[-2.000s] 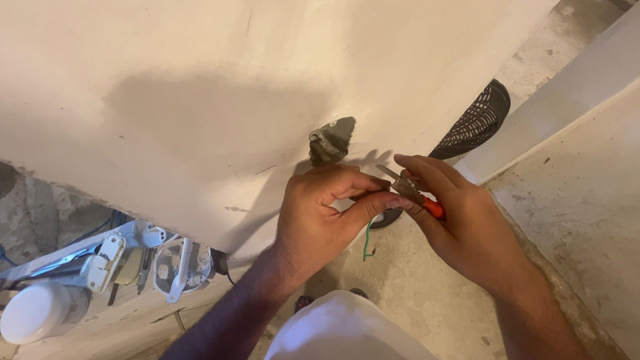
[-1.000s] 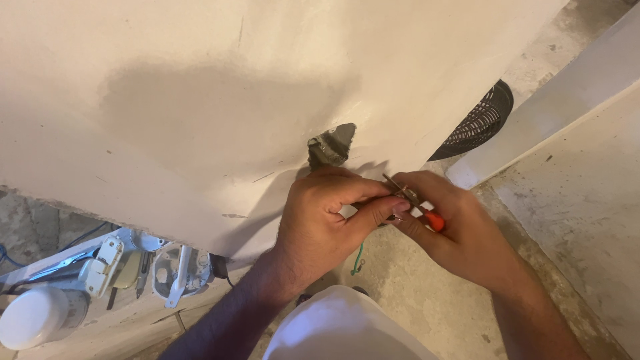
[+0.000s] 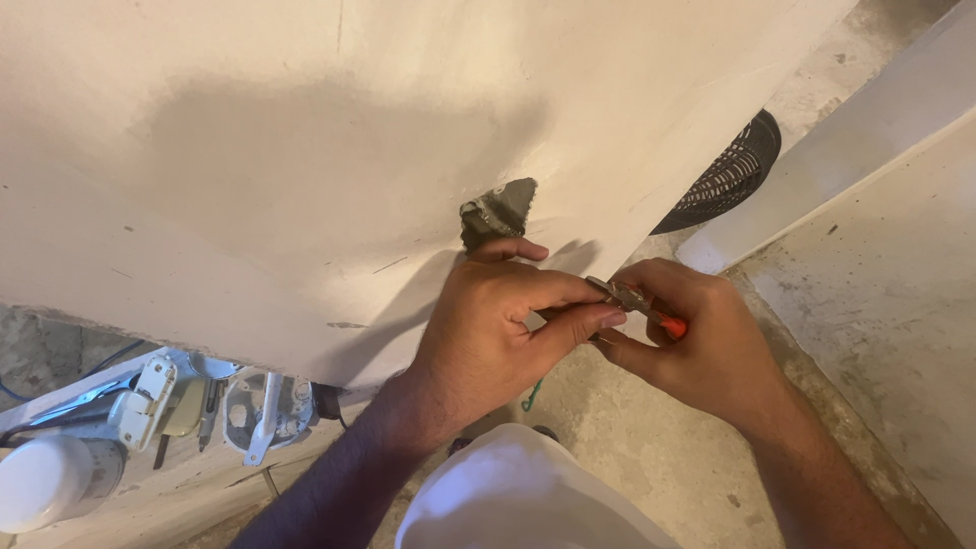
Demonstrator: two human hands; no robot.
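My right hand [image 3: 690, 335] is closed around a small hand tool with orange-red handles [image 3: 672, 326] and a metal head, probably pliers or cutters. My left hand [image 3: 518, 332] pinches something thin at the tool's head between thumb and forefinger; the fingers mostly hide it. A green wire [image 3: 532, 395] hangs below my left hand, its end bent. Just above my left hand, a rough-edged opening [image 3: 499, 210] shows dark in the pale wall.
At lower left, a ledge bears a white cylindrical container [image 3: 57, 482], a pale plastic fitting [image 3: 151, 400], a round metal bracket [image 3: 267, 412] and a pen-like tool [image 3: 208, 415]. A black plastic basket [image 3: 724, 179] stands beyond the wall's edge.
The tool in my right hand has turned and shifted slightly at my left fingertips. One finger of my left hand now extends away from the others, below the wall opening.
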